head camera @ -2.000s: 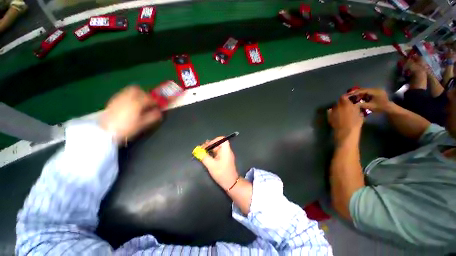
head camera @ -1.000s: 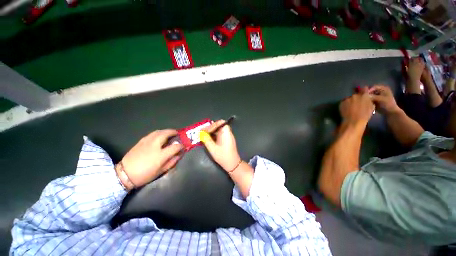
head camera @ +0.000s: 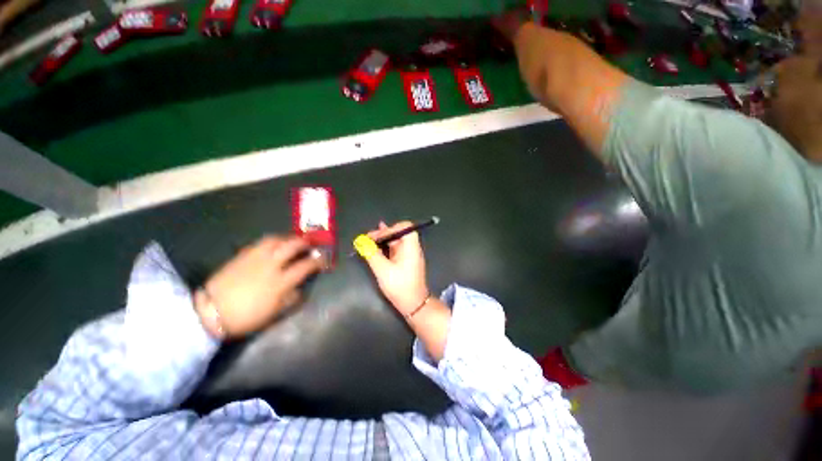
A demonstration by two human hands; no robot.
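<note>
A red unit (head camera: 314,221) with a white printed label lies on the dark bench (head camera: 487,207), its dark end nearest me. My left hand (head camera: 261,286) is at that dark end, fingertips on or beside it, slightly blurred; whether it grips the unit is unclear. My right hand (head camera: 398,266) holds the pen-like tool (head camera: 407,231), yellow section at the fingertips, black shaft pointing up and right. The tool's thin tip is to the right of the unit, apart from it.
The green belt (head camera: 225,108) runs beyond a white rail (head camera: 243,169) with several red units on it. A grey post (head camera: 45,176) stands at left. At right a person in a grey-green shirt (head camera: 721,234) reaches an arm over the belt. A red thing (head camera: 561,367) is by that person.
The unit has turned upright in view and sits left of the tool, which has drawn off its label. The neighbour has leaned forward, arm over the belt. Units on the belt have shifted.
</note>
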